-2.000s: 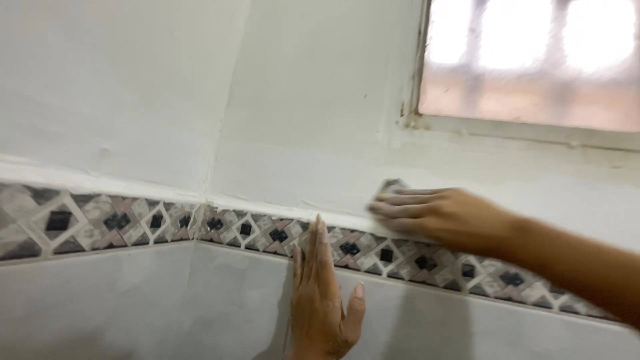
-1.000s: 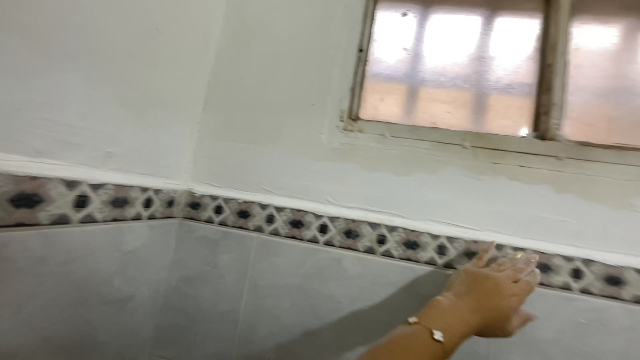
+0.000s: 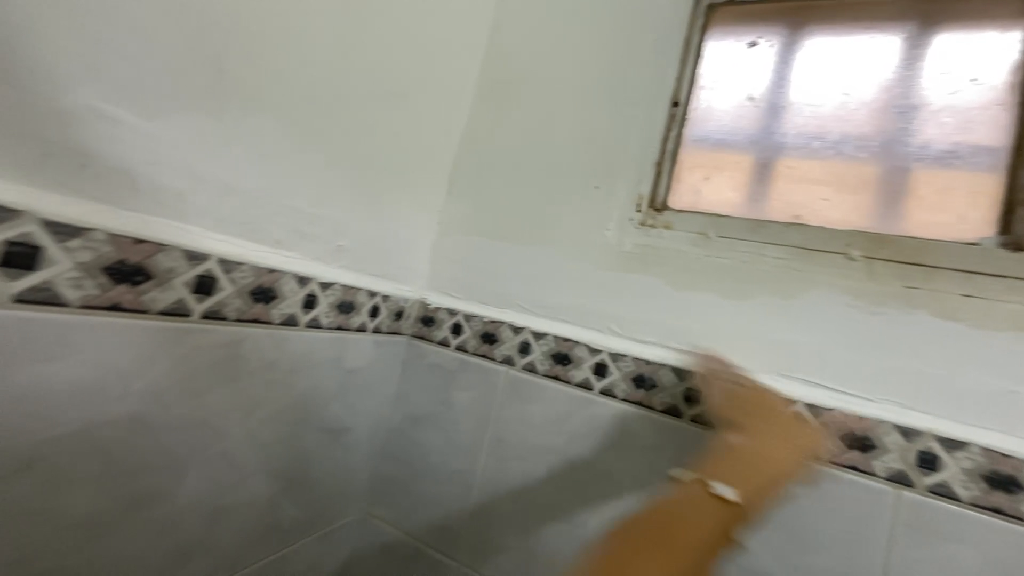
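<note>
My left hand (image 3: 756,420), blurred by motion and with a bracelet (image 3: 708,485) at its wrist, is at the patterned tile border (image 3: 524,348) below the window. Its fingertips reach the white plaster edge (image 3: 640,346) that runs along the border's top. No object shows in this hand, but the blur hides how the fingers are held. My right hand is out of view.
A window with a worn frame (image 3: 748,226) is at the upper right. Grey wall tiles (image 3: 264,400) lie below the border and a white wall (image 3: 320,144) above it. Two walls meet at a corner near the middle.
My right hand, seen two seconds ago against the wall with a small greyish object, has left the view. My left hand has moved rightward along the border since then. The view has shifted.
</note>
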